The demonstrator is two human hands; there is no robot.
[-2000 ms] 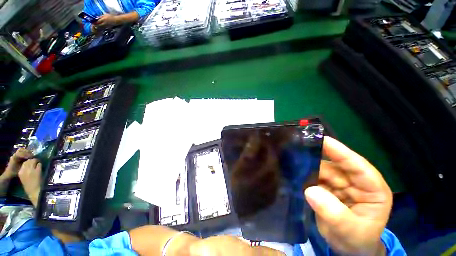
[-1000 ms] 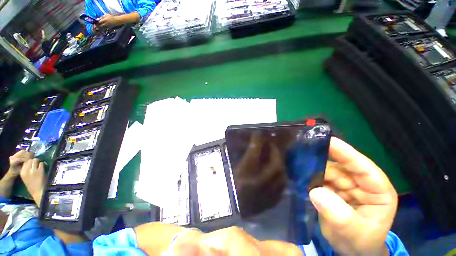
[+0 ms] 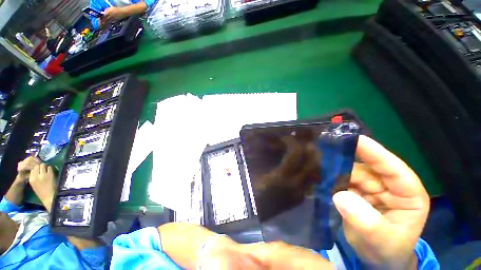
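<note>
A phone screen-and-frame unit (image 3: 295,184) is held glossy black side up above the near tray, tilted, with a red tab (image 3: 336,119) at its top edge. My right hand (image 3: 387,205) grips its right side, thumb on the near right edge, fingers behind. My left hand (image 3: 263,257) lies across the bottom of the picture at the unit's lower edge; its fingertips are hidden or cut off, so its grip cannot be told. The foam tray (image 3: 205,184) beneath shows silvery units in its slots, partly covered by the held unit.
White sheets (image 3: 179,121) lie behind the near tray. A neighbour's filled tray (image 3: 108,174) stands at left, beside a blue bag-like thing (image 3: 62,126) and a person's hands. Stacked foam trays (image 3: 406,89) rise at right. Clear plastic trays (image 3: 184,18) and another person's hands are across the bench.
The view has shifted, so the stacks at the back sit higher in the picture. The held unit and my right hand appear slightly farther right; my right hand keeps its grip.
</note>
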